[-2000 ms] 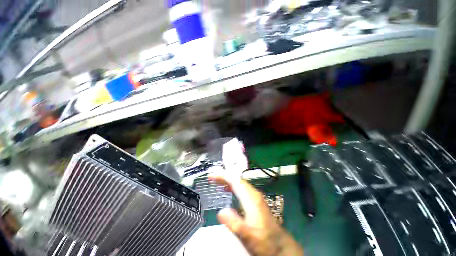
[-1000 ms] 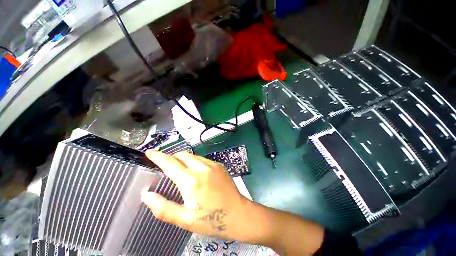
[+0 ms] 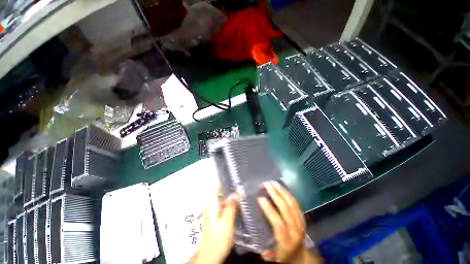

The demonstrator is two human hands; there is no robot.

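Observation:
A finned heatsink enclosure (image 3: 251, 172), slightly blurred, is held upright or tilted over the right edge of the paper work pad (image 3: 178, 206). My left hand (image 3: 219, 227) grips its left side low down. My right hand (image 3: 283, 221) lies on its right face with fingers spread. The electric screwdriver (image 3: 254, 109) lies on the green bench behind the enclosure, its lower end close to the enclosure's top. The dark screw tray (image 3: 210, 138) dotted with bright points is just behind the enclosure, partly covered by it.
Rows of enclosures stand at left (image 3: 80, 221) and right (image 3: 381, 113). White sheets (image 3: 129, 224) lie left of the pad, a slotted metal plate (image 3: 164, 144) behind it. A white folded card (image 3: 178, 98), a black cord and a red heap (image 3: 245, 36) are at the rear. A blue crate (image 3: 427, 232) is lower right.
The view has shifted. My right hand, earlier on an enclosure at the left, now holds an enclosure over the pad. My left hand has come into view, also gripping it.

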